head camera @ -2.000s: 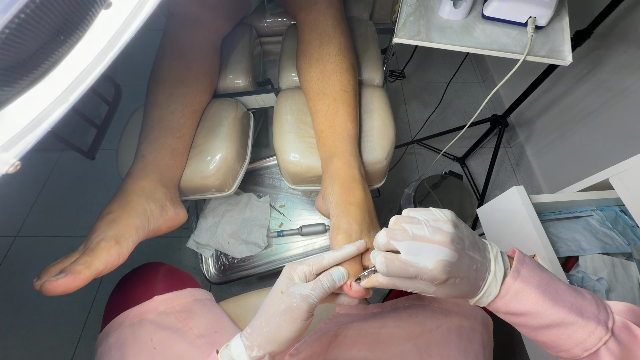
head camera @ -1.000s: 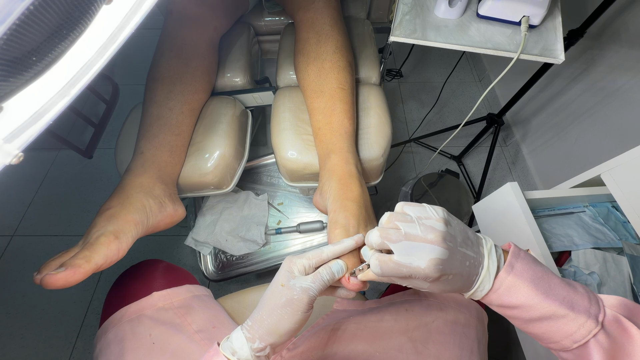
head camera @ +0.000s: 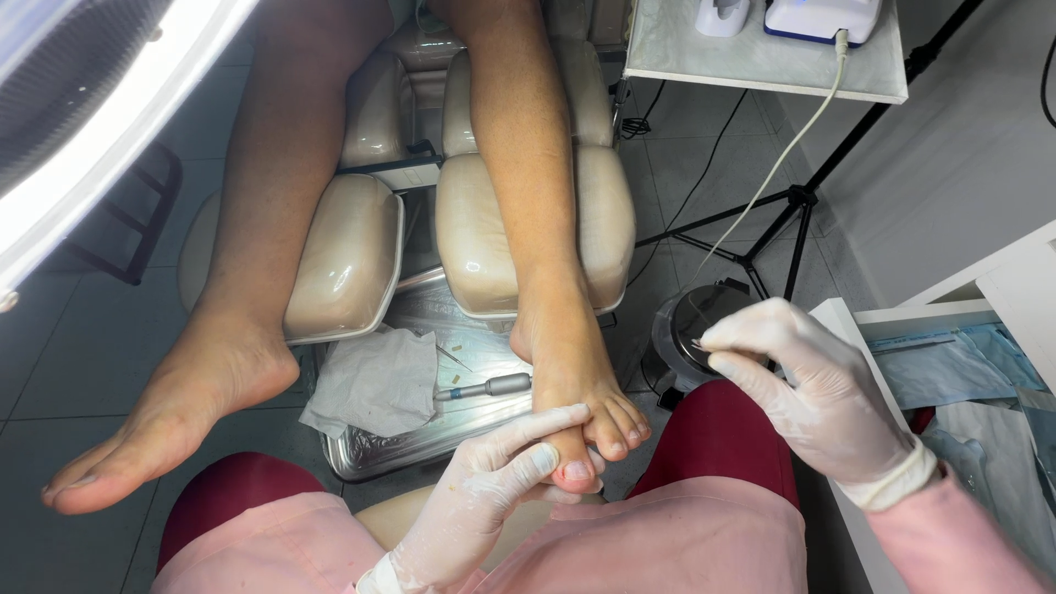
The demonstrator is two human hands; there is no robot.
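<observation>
My left hand (head camera: 487, 487), in a white glove, holds the big toe (head camera: 575, 472) of another person's foot (head camera: 565, 363), its thumb and fingers around the toe. The skin beside that toenail looks red. My right hand (head camera: 804, 396), also gloved, is raised to the right of the foot, off the toes. Its thumb and index finger pinch a small metal tool (head camera: 698, 344), of which only the tip shows; the rest is hidden by the hand. The person's other foot (head camera: 177, 417) hangs at the left, untouched.
Under the padded leg rests (head camera: 528, 239), a film-covered metal tray (head camera: 375, 458) holds a white wipe (head camera: 384, 379), a nail drill handpiece (head camera: 487, 386) and a thin pointed tool. A pedal bin (head camera: 701, 318), black stand and open drawer (head camera: 858, 355) are right. A lamp (head camera: 107, 132) overhangs upper left.
My right hand has moved away from the toe, to the right and up, with the small metal tool. My left hand still holds the big toe.
</observation>
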